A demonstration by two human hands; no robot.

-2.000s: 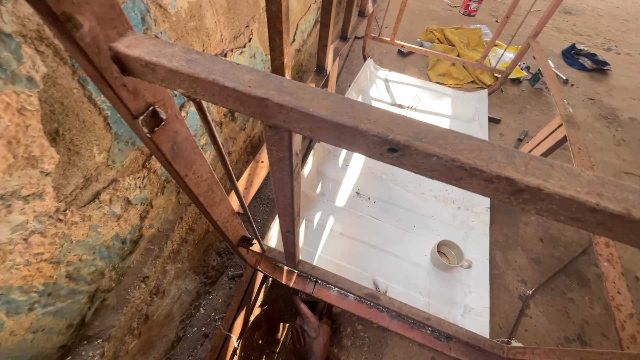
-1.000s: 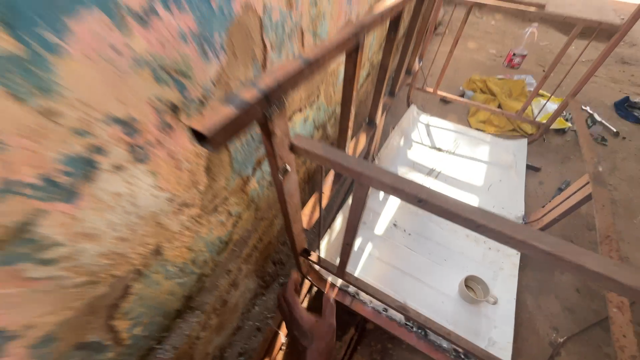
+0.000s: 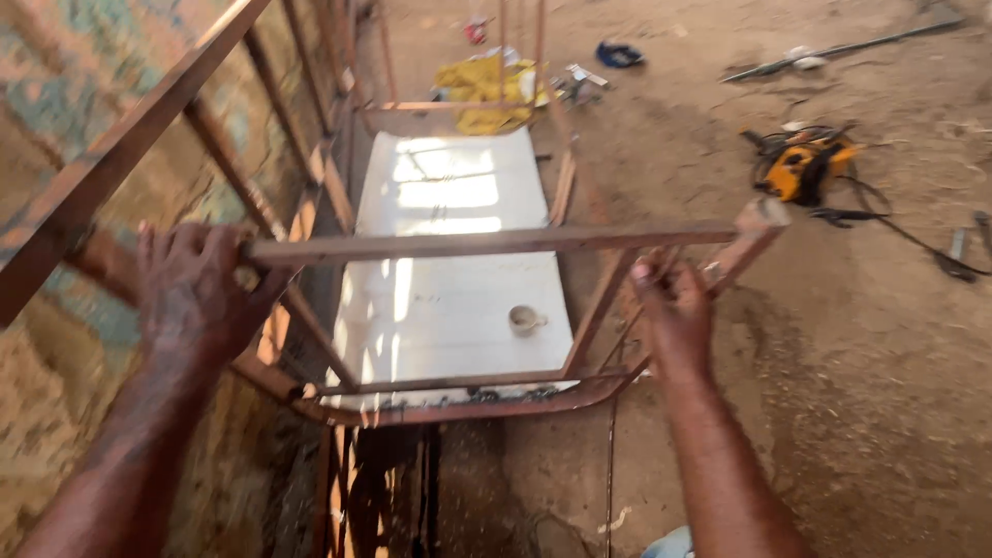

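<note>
A frame of rusty square metal tube stands before me, with a horizontal top bar (image 3: 480, 242) across its near end. My left hand (image 3: 194, 287) grips the frame where this bar meets the left side, fingers over the tube. At the right end, my right hand (image 3: 676, 298) is just below the bar, beside the slanting corner post (image 3: 748, 246); its fingers are bent in, and whether they hold a thin rod there is not clear. A white sheet panel (image 3: 457, 341) lies low inside the frame, and a cup with a handle (image 3: 525, 319) rests on it.
A peeling painted wall (image 3: 85, 387) rises close on the left. Yellow cloth (image 3: 484, 81) and a dark blue cap-like item (image 3: 618, 54) lie beyond the frame. On the dirt floor at right are a yellow-orange power device (image 3: 798, 170) with a black cable and a long metal rod (image 3: 845, 50).
My left hand has risen from low by the frame's bottom corner to the top bar's left end. My right hand has come into view at the right end. The view has swung right.
</note>
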